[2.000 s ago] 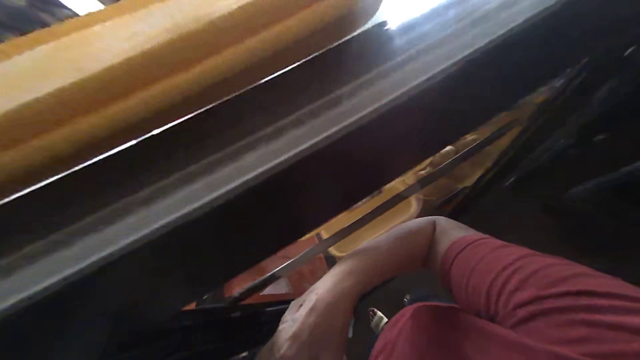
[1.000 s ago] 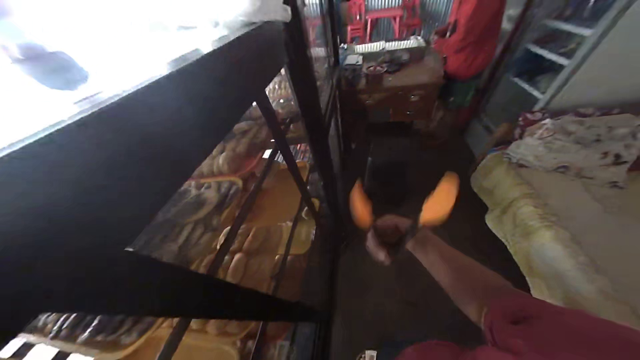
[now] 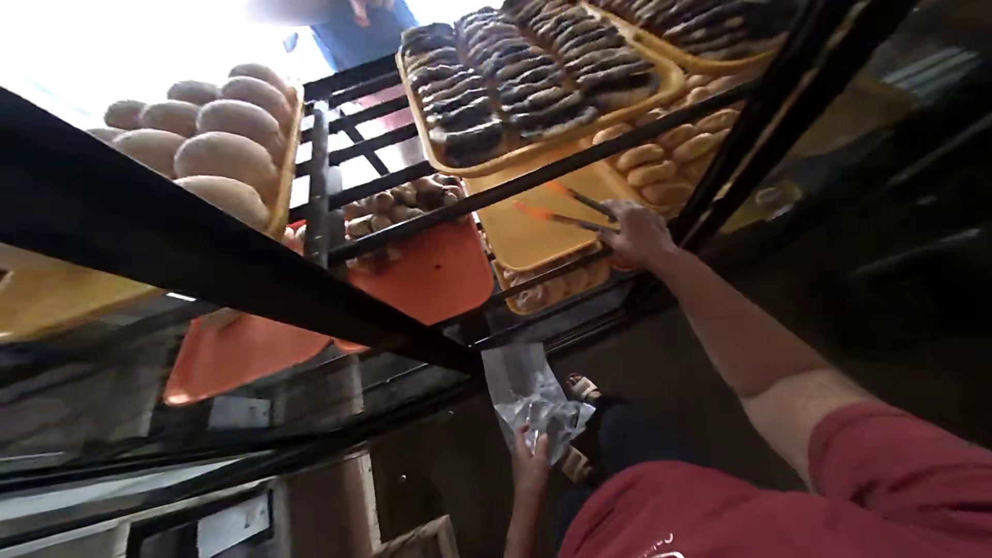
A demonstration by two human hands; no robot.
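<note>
My right hand grips a pair of tongs with orange tips, which are spread apart over a yellow tray. Dark-streaked bread rolls fill a yellow tray above it, and small golden rolls lie just beyond my fingers. Lower down, my left hand holds a clear plastic bag beside the bottom of the black frame. The bag looks crumpled, and whether anything is inside cannot be told.
Black metal bars of the display rack run between the trays, and a thick black post crosses the left. Large round buns fill a tray at upper left. Orange trays sit lower. Part of a person shows beyond the rack.
The view has swung to the rack's trays. My right hand, over the floor a second ago with the orange-tipped tongs, is now among the trays. My left hand and the plastic bag have come into view.
</note>
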